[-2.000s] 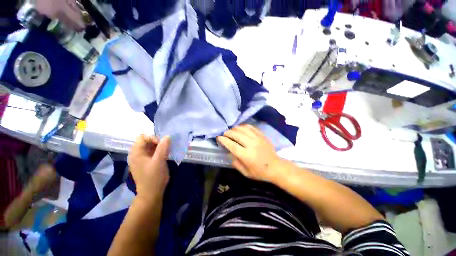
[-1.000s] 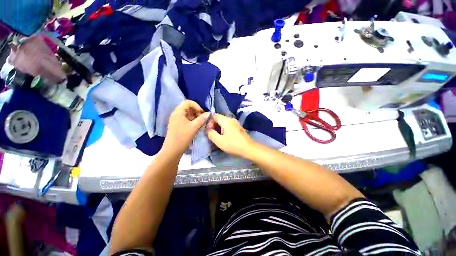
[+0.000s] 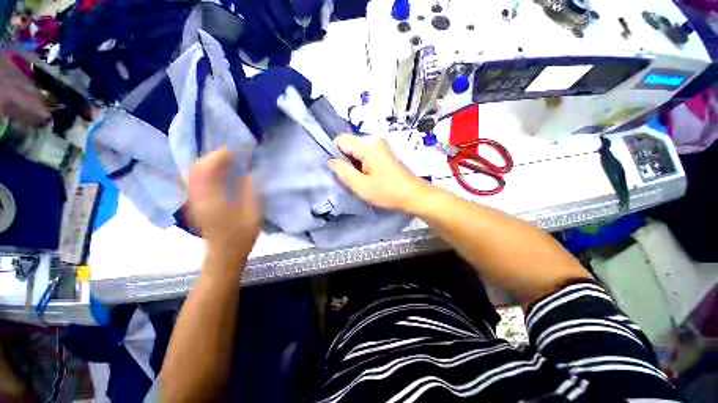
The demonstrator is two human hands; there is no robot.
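Note:
Joined navy and light grey-blue garment panels [image 3: 295, 177] lie crumpled on the white table, left of the needle area. My right hand [image 3: 368, 169] pinches a folded edge of the fabric between thumb and fingers, a little left of the presser foot. My left hand [image 3: 224, 201] is motion-blurred over the left part of the panels; whether its fingers hold cloth cannot be told. The white sewing machine [image 3: 512, 71] stands at the upper right. Red-handled scissors [image 3: 480, 165] lie right of the needle, on the end of a red fabric scrap [image 3: 464, 124].
A measuring scale [image 3: 346, 258] runs along the table's front edge. Navy fabric heaps [image 3: 126, 47] lie behind the table. A second dark blue machine [image 3: 31, 197] stands at the far left. A dark green tassel [image 3: 615, 173] hangs at the right. More fabric hangs below the table.
My hands have moved apart from where they met at the fabric edge; the left went left, the right is slightly higher. The folded edge now stands raised. The camera view has shifted.

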